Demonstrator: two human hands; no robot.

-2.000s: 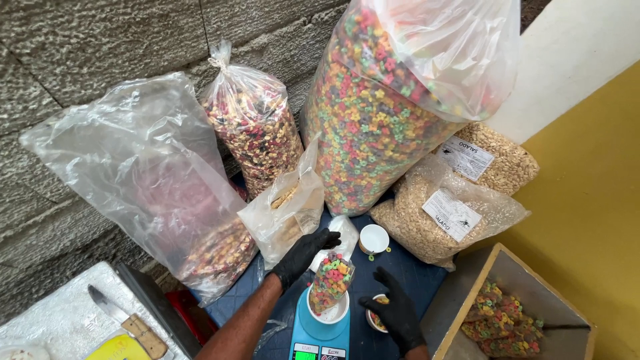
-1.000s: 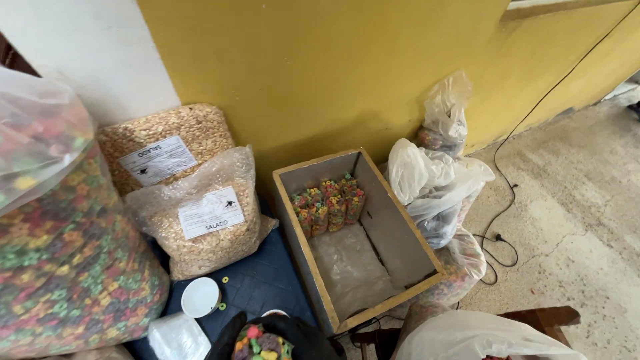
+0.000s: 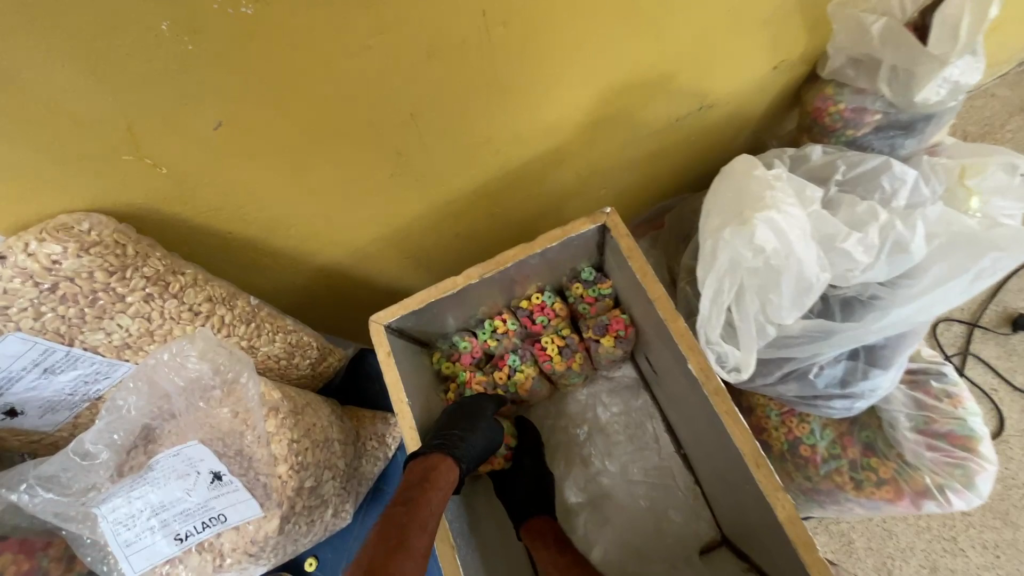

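Both my hands wear black gloves and are inside a wooden box [image 3: 664, 320] with grey inner walls. My left hand [image 3: 468, 432] and my right hand [image 3: 524, 472] hold a small clear bag of colourful cereal rings [image 3: 502, 448] between them, partly hidden by the fingers. It is beside the front left of several similar filled bags [image 3: 552, 336], which stand in rows against the far end of the box. Clear plastic [image 3: 632, 464] lies on the box floor, right of my right hand.
Large bags of peanuts [image 3: 144, 280] and of pale chopped nuts [image 3: 312, 464] lean left of the box, by a blue surface [image 3: 360, 520]. Right of it are white plastic bags [image 3: 840, 256], a cereal bag [image 3: 856, 456] and a black cable [image 3: 972, 336]. A yellow wall [image 3: 400, 120] stands behind.
Both hands have moved from the blue surface into the box, bringing the small cereal bag. Two seconds ago that bag stood in a white cup on the scale. The view has swung right.
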